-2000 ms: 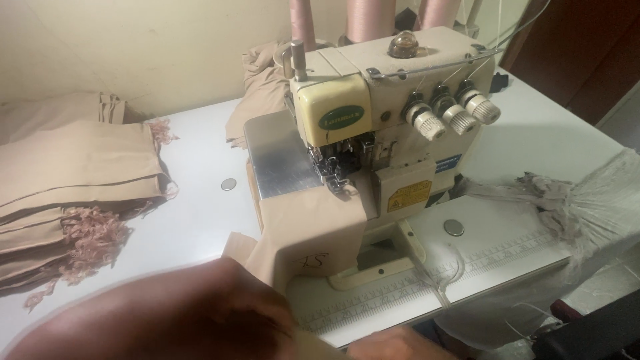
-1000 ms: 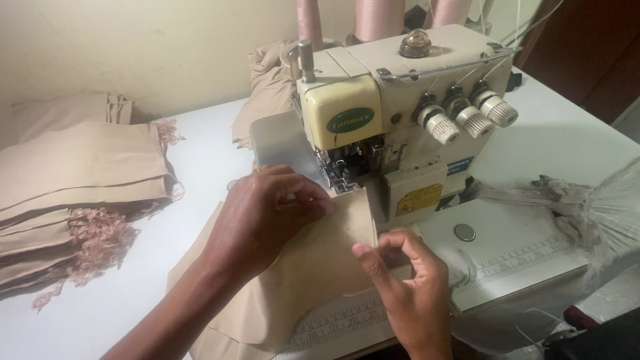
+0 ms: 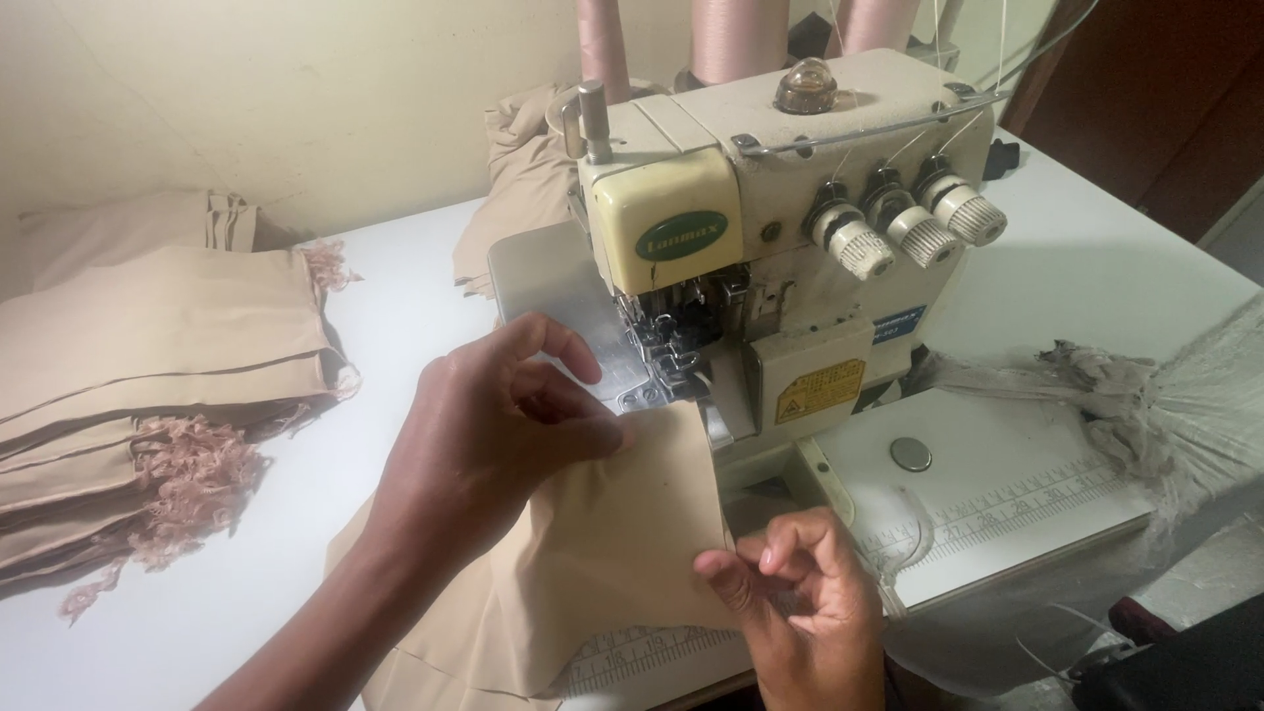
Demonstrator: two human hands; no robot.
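Note:
A tan fabric piece (image 3: 632,533) lies below the presser foot (image 3: 676,360) of a cream overlock sewing machine (image 3: 820,197), its upper edge close to the foot. My left hand (image 3: 494,425) pinches the fabric's upper left edge between thumb and fingers. At its right edge, my right hand (image 3: 810,602) holds the fabric between thumb and forefinger, with the other fingers curled. The lower part of the fabric drapes over the table's front and a printed ruler strip (image 3: 997,513).
Stacked tan fabric pieces (image 3: 158,336) with pink thread ends lie at the left. More tan cloth (image 3: 518,178) sits behind the machine, near pink thread cones (image 3: 741,39). A round metal disc (image 3: 910,454) and a translucent bag (image 3: 1185,415) are at the right.
Two seconds ago both hands were low at the frame's bottom and fabric lay over the machine's plate. Now both hands are raised and hold the fabric in front of the foot.

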